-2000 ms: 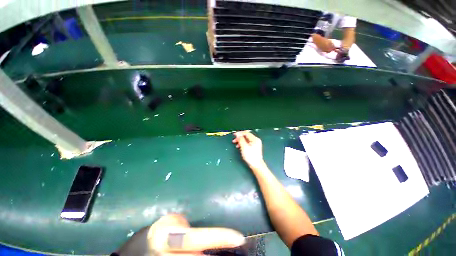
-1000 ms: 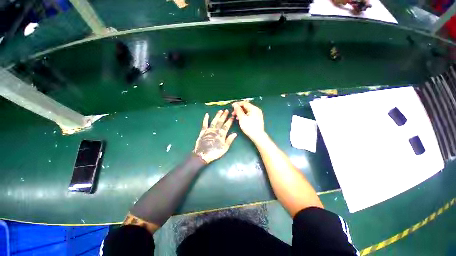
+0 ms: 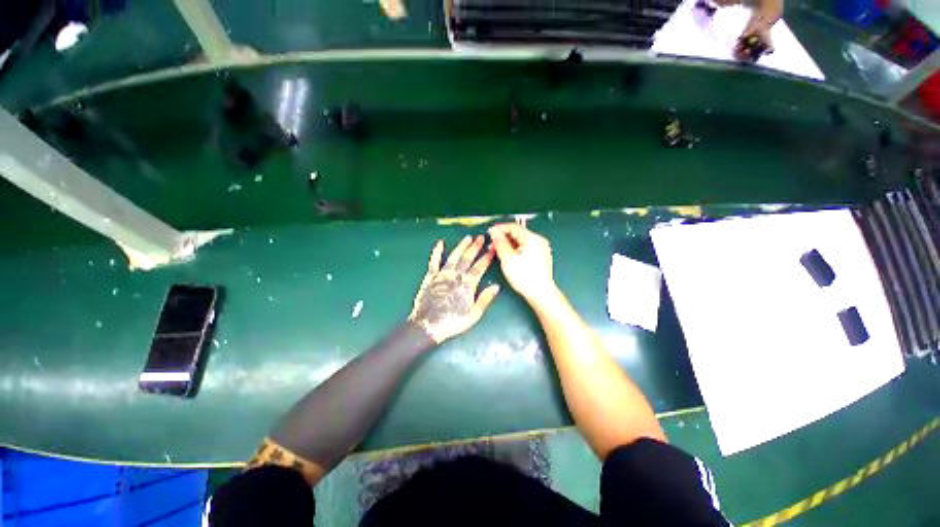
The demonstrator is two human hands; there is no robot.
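My left hand point(image 3: 447, 299) lies palm down on the glossy green bench point(image 3: 268, 340), fingers spread, with nothing seen in it. My right hand point(image 3: 524, 257) is just right of it, near the bench's far edge. Its thumb and fingertips are pinched together beside my left fingertips; whether a tiny thing is between them cannot be told. A small white sheet point(image 3: 634, 292) lies flat to the right. Beyond it a large white sheet point(image 3: 763, 381) bears two small black case parts point(image 3: 817, 268).
A black phone point(image 3: 180, 340) lies at left by a white post point(image 3: 82, 201). The darker green conveyor point(image 3: 433, 165) beyond carries blurred dark parts and a wired unit point(image 3: 675, 134). Stacked black layers point(image 3: 907, 268) stand at far right. Another person's hand point(image 3: 761, 23) shows at top right.
My left hand came up from the blurred bottom of the view to lie beside my right hand. My right hand stayed near the bench edge. The view tilted down, and conveyor parts shifted.
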